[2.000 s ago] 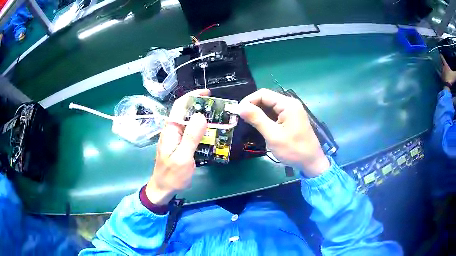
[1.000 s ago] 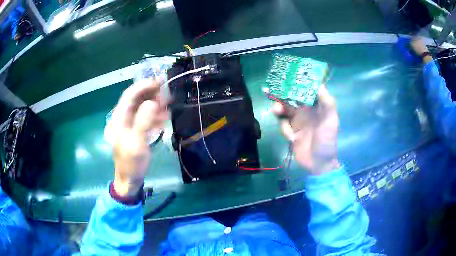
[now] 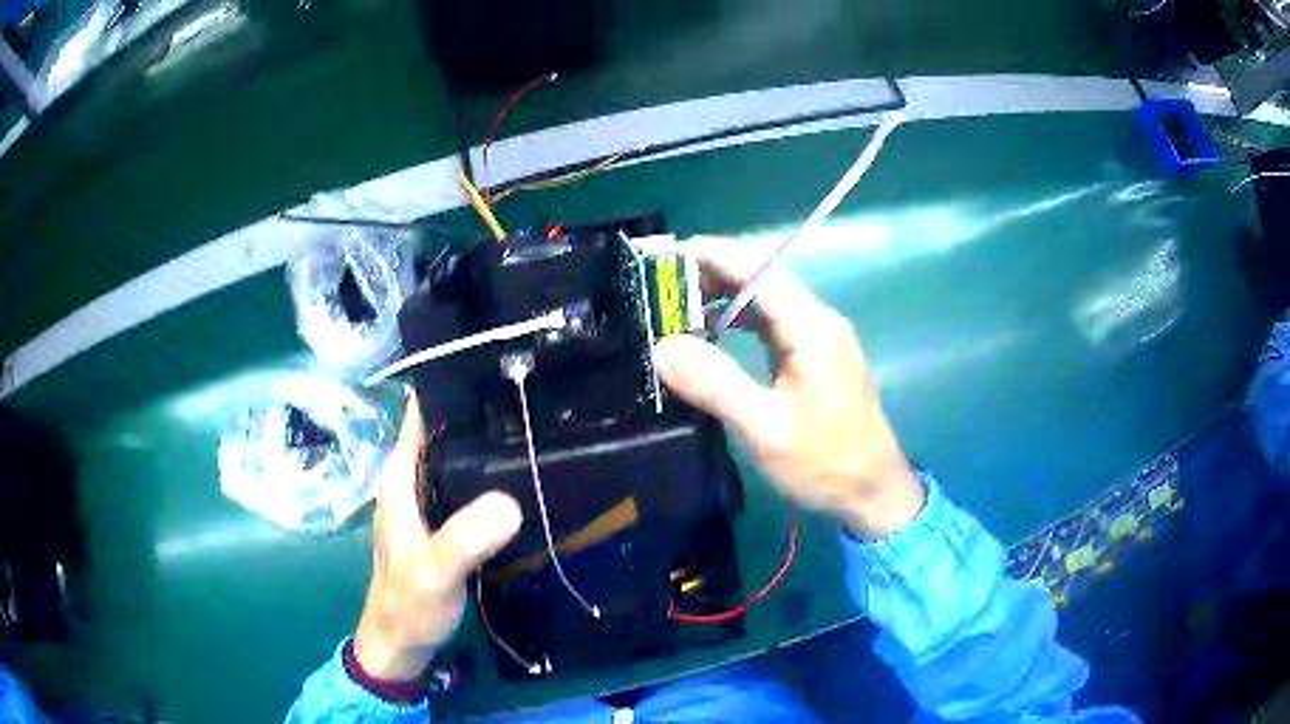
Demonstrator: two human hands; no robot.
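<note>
The black unit housing lies in front of me, with an amber tape strip across it and a thin white wire down its middle. My left hand grips the housing's left side, thumb on top. My right hand holds the circuit board on edge against the housing's upper right side. A white flat cable extends up and right from the board. Another white cable crosses the housing's upper left. A red wire loops at the lower right.
Two clear crinkled bags with dark centres lie left of the housing on the green mat. A pale rail runs behind. A blue tray is far right. Boards lie at the right near edge. A blue sleeve shows at the right edge.
The board has moved left from beside the housing and now stands on edge against it. My left hand has come down onto the housing's left side. The housing appears closer and lower in view.
</note>
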